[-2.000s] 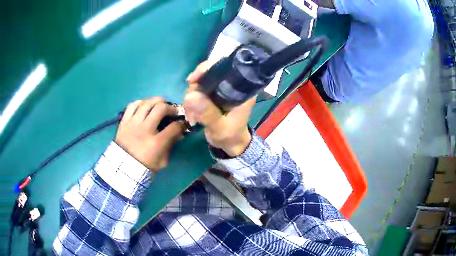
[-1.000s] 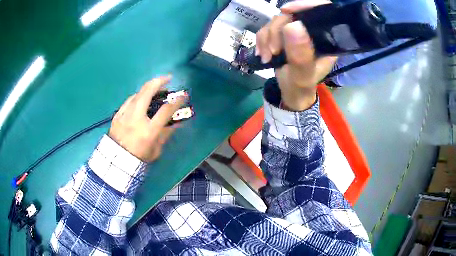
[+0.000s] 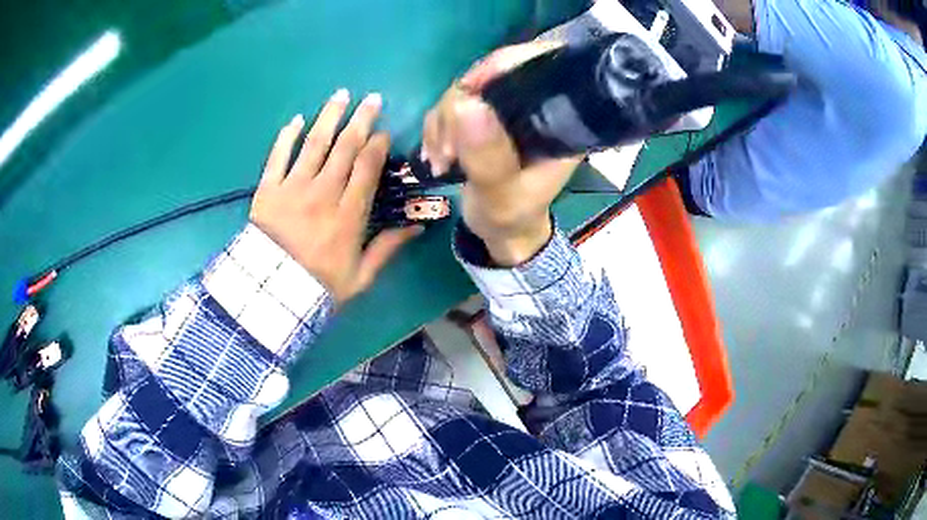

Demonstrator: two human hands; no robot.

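A black cable connector (image 3: pixel 384 210) lies on the green bench beside my left hand, its coppery terminals (image 3: pixel 426 209) facing right. My left hand (image 3: pixel 325 198) lies over the connector's rear and cable, fingers spread and thumb beside it; part of the connector is hidden under the hand. My right hand (image 3: pixel 498 152) grips the black electric screwdriver (image 3: pixel 569 102), its nose pointing left at the connector's upper terminal. Whether the bit touches a screw cannot be seen. The black cable (image 3: pixel 152 225) runs left to red and blue ends (image 3: pixel 37 285).
Black connector assemblies (image 3: pixel 41 406) lie at the bench's left. The white-grey screw feeder (image 3: pixel 701 36) stands beyond the screwdriver. A person in a light blue sleeve (image 3: pixel 833 112) is at right. An orange-red tray (image 3: pixel 691 305) is beside the bench. Cartons (image 3: pixel 882 432) stand on the floor.
My right hand has brought the screwdriver left from the feeder to the connector. My left hand's fingers have spread and straightened over the connector. The camera view has shifted a little.
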